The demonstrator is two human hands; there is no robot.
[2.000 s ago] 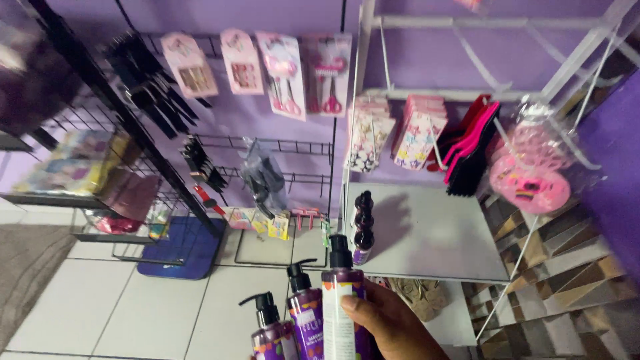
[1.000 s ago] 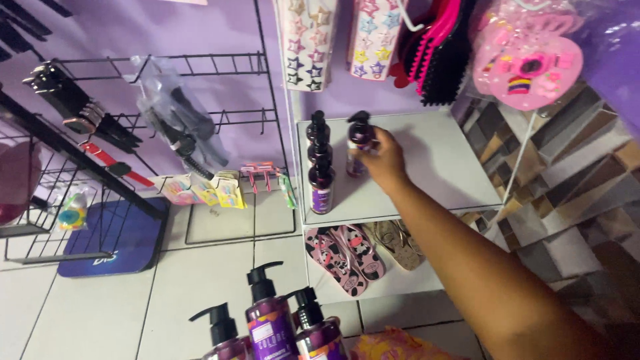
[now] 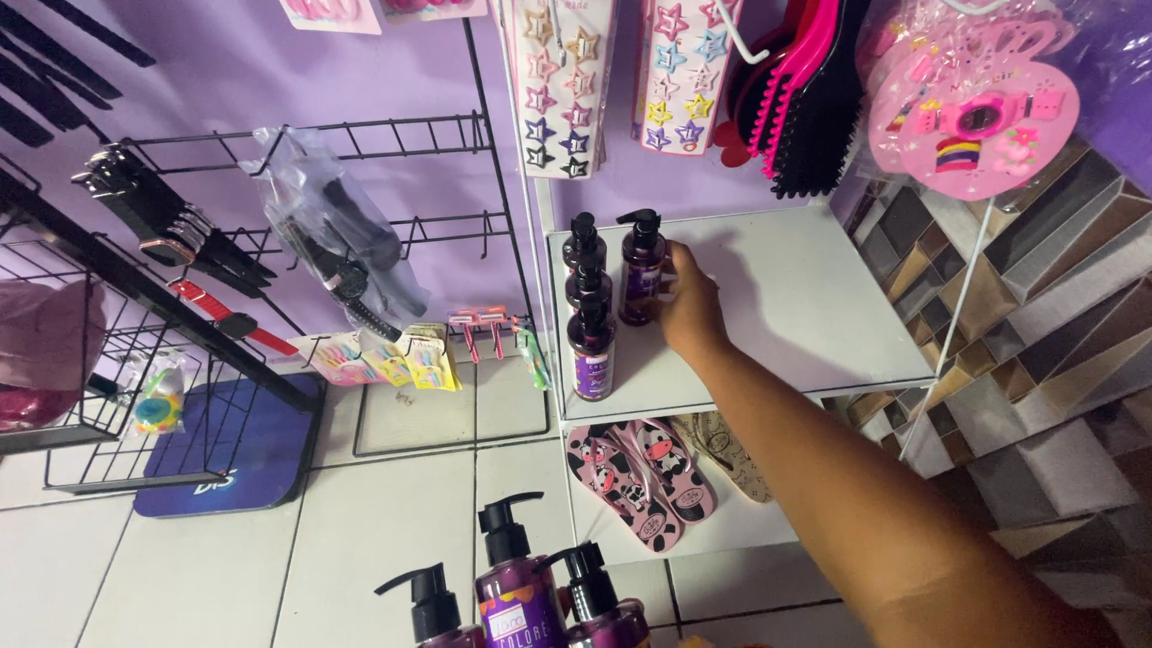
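Note:
My right hand [image 3: 688,301] is closed around the right side of a purple pump bottle [image 3: 641,281] with a black pump. That bottle stands upright on the white shelf [image 3: 792,297], just right of a front-to-back row of three similar bottles [image 3: 593,360] along the shelf's left edge. At the bottom of the view, three more purple pump bottles are close together: a left one [image 3: 443,634], a middle one [image 3: 520,603] and a right one [image 3: 598,616]. Their lower parts are cut off by the frame. My left hand cannot be made out.
Patterned flip-flops [image 3: 643,486] lie on the lower shelf, partly behind my forearm. Star hair clips [image 3: 558,90], hairbrushes [image 3: 805,108] and a pink toy watch set [image 3: 981,121] hang above. Black wire racks [image 3: 423,225] with watches and bagged items stand at left, over a blue base [image 3: 261,450].
Two seconds ago my right hand was on a bottle in the near group; it has since reached the shelf. A bottle now stands beside the row, where none stood in the first frame. The view has moved closer.

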